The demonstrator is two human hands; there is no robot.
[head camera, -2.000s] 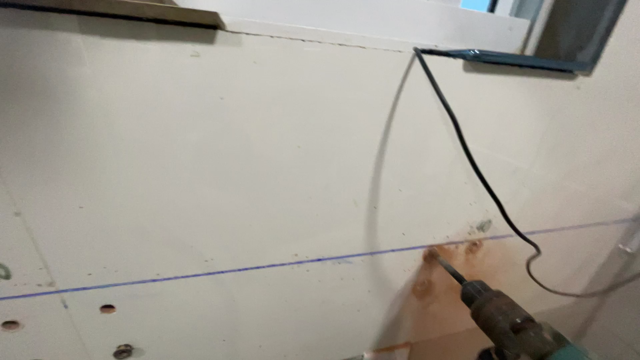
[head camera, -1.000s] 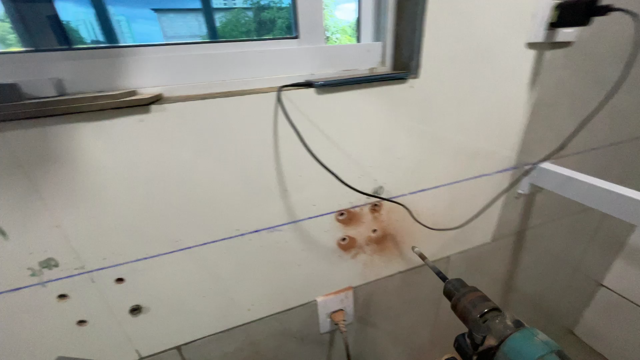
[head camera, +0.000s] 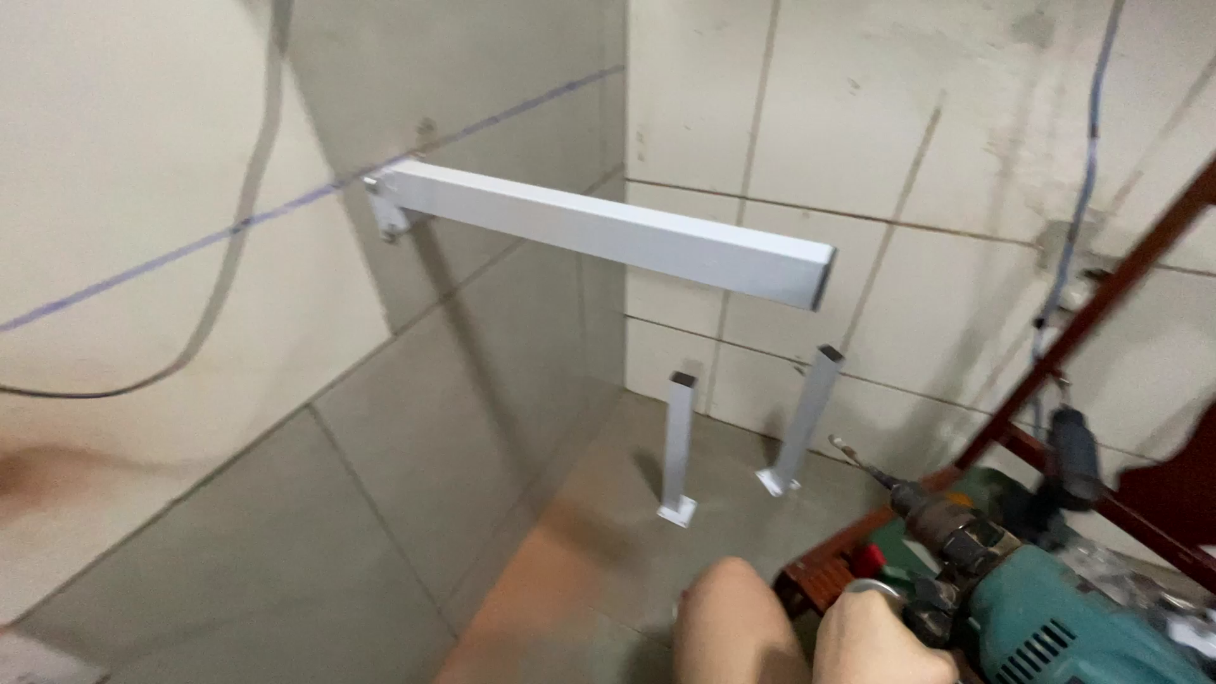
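A teal rotary hammer drill point(head camera: 1054, 608) fills the lower right, with its bit point(head camera: 850, 456) pointing up and left, off the wall. My left hand point(head camera: 879, 641) is closed at the front of the drill, apparently around its side handle, which it mostly hides. My right hand is out of view, as is the drill's rear end. Ahead of the bit, a white metal bracket arm point(head camera: 608, 226) juts from the wall at the blue marked line point(head camera: 180, 250). Below it, one bracket point(head camera: 678, 451) and another point(head camera: 807, 418) stand upright on their plates on the floor.
A reddish-brown frame point(head camera: 1092, 318) slants along the right, with a black-handled tool point(head camera: 1073, 456) by it. A bare knee point(head camera: 736, 617) is at the bottom. A black cable point(head camera: 85, 392) crosses the left wall, and a bluish cable point(head camera: 1083, 180) hangs on the tiled wall.
The view has swung right, from the window and the drilled holes to the corner. The bit was near the holes two seconds ago and is now away from them. My left hand has come into view.
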